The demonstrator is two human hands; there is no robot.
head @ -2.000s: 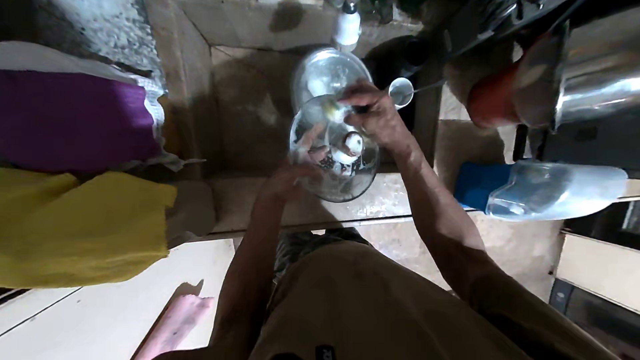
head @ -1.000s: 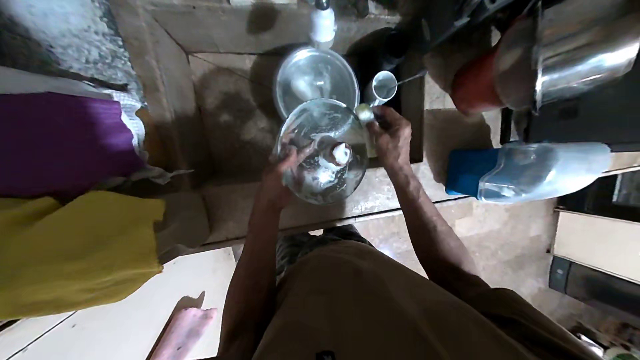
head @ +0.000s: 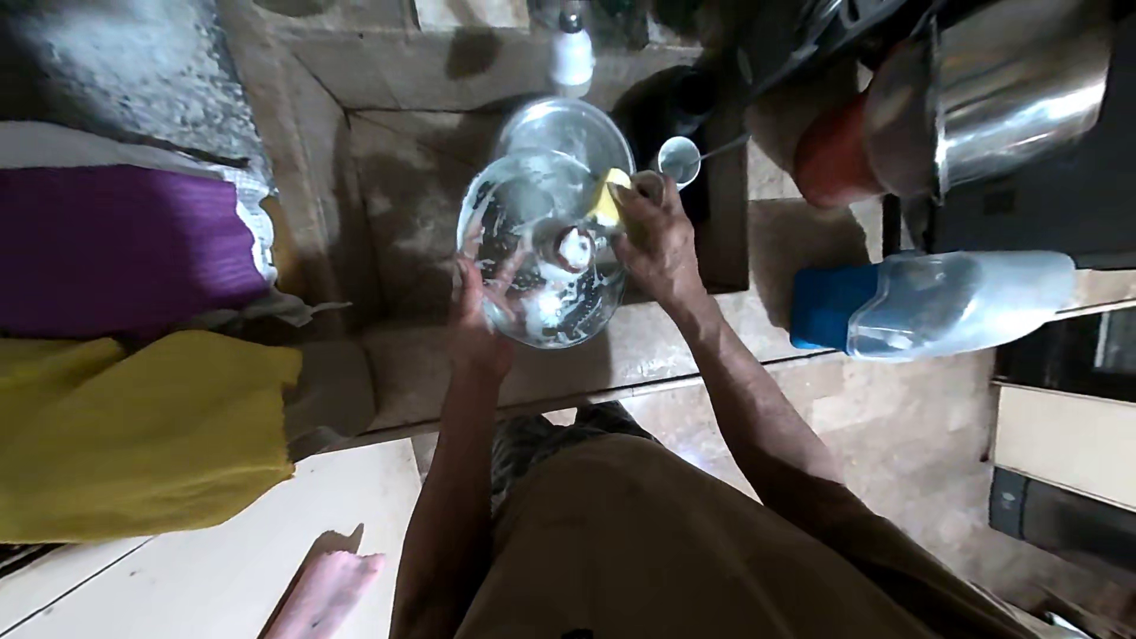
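A clear glass lid (head: 550, 311) with a knob at its centre and white suds on it is held over the sink by my left hand (head: 484, 306), whose fingers grip its left edge. My right hand (head: 658, 235) pinches a yellow sponge (head: 609, 197) at the lid's upper right rim. Beyond the lid, a round, shiny dish or lid (head: 568, 124) lies partly hidden. A white cup (head: 679, 160) with a thin handle or utensil in it stands just past my right fingers.
A white bottle with a dark cap (head: 572, 60) stands at the sink's far side. To the right are a steel pot (head: 1021, 98), a red container (head: 834, 160) and a clear plastic container with a blue part (head: 958, 303). Purple cloth (head: 124, 248) and yellow cloth (head: 151, 435) lie left.
The yellow sponge in my right hand has moved left from beside the cup onto the lid's rim. My left hand now grips the lid's left edge, lower than before.
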